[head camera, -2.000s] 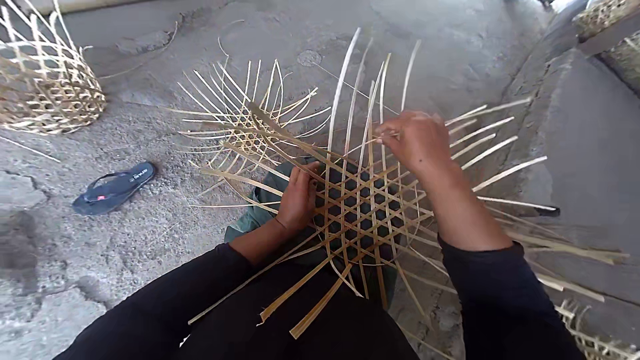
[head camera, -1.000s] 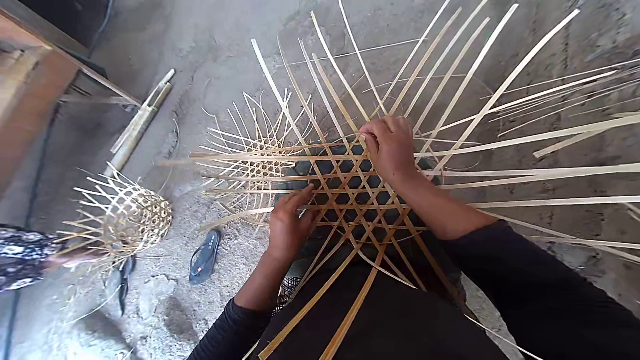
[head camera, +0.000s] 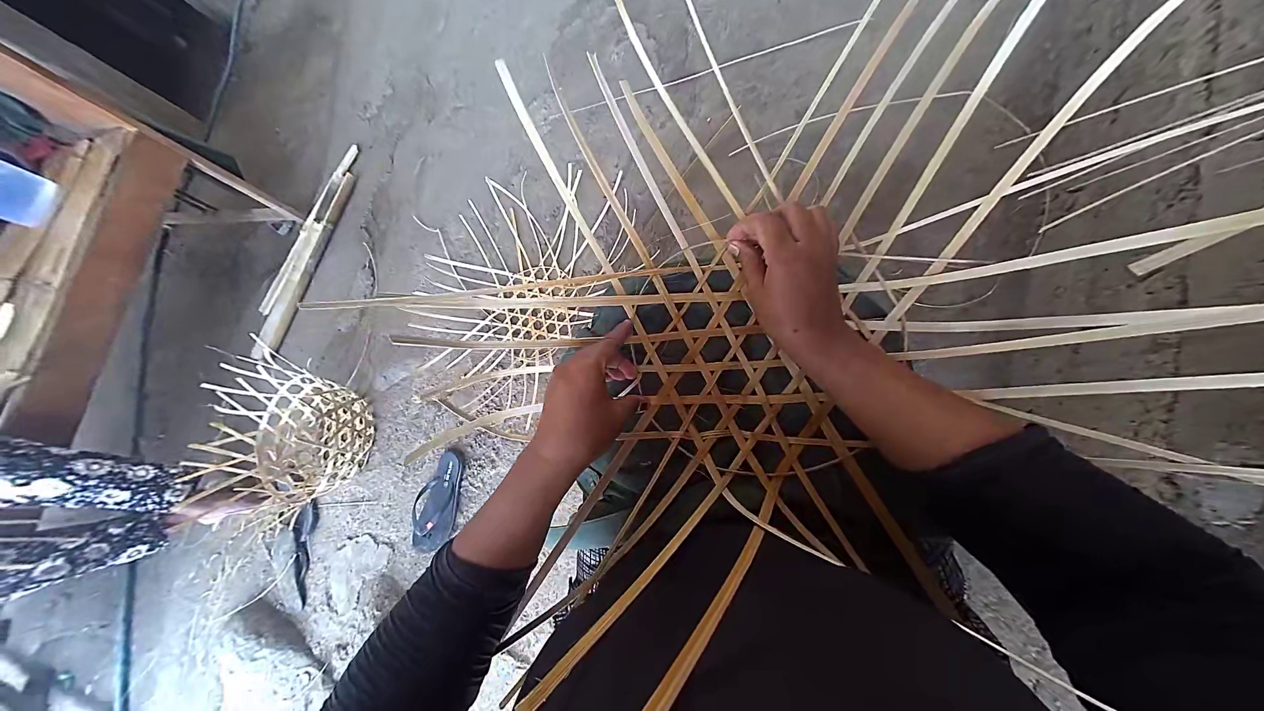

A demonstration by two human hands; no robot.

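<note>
An open hexagonal weave of bamboo strips lies across my lap on dark cloth, its long loose ends spreading out on all sides. At its far edge my right hand pinches a strip between thumb and fingertips. My left hand rests at the left edge, with its fingers apart and touching the weave; whether it grips a strip is hard to tell. Beyond the left edge, a smaller woven piece with thin, splayed ends lies on the ground.
A part-woven basket stands at left, beside another person's patterned clothing. A flip-flop lies near my left forearm. Split bamboo lengths and a wooden frame are at upper left; loose strips lie at right.
The view has swung, bringing the wooden frame and the other person's clothing into sight. Since two seconds ago, my right hand has come down onto the weave's far edge.
</note>
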